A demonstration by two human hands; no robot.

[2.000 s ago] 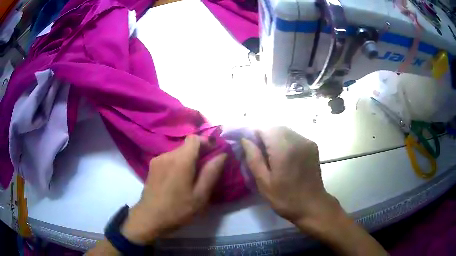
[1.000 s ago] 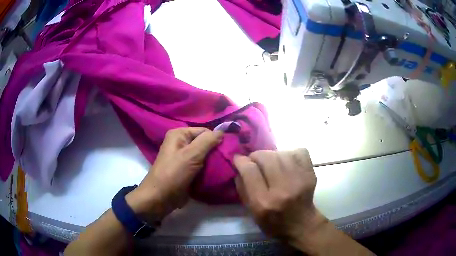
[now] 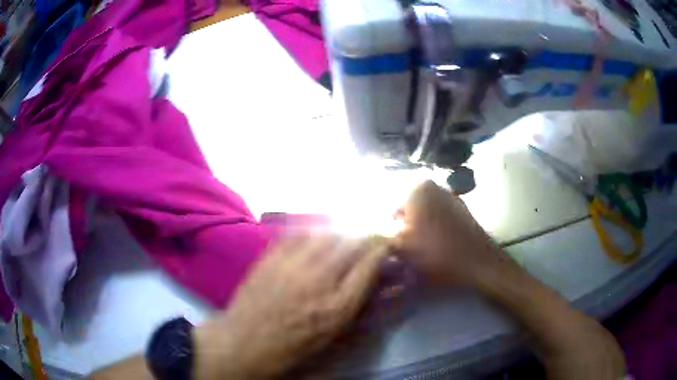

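The magenta garment (image 3: pixel 163 178) runs from the upper left down to my hands, with a pale lilac side (image 3: pixel 41 249) showing at the left. My left hand (image 3: pixel 304 289), blurred, lies over the garment's end, fingers pointing toward the needle area; its fingertips are lost in glare. My right hand (image 3: pixel 438 230), also blurred, is just below the presser foot area, fingertips close together at the fabric in bright glare. The white sewing machine head (image 3: pixel 371 96) with a blue stripe stands above. A dark magenta bit of fabric (image 3: pixel 393 286) shows between the hands.
Scissors (image 3: pixel 617 231) with yellow and green handles lie at the right. A white crumpled bundle (image 3: pixel 586 145) is behind them. More magenta fabric (image 3: pixel 297 37) lies at the back. A grey measuring strip (image 3: pixel 445 371) follows the front table edge.
Both hands have moved from the table's front area up toward the needle with the garment end. The left hand now lies flatter over it. The camera view has shifted too.
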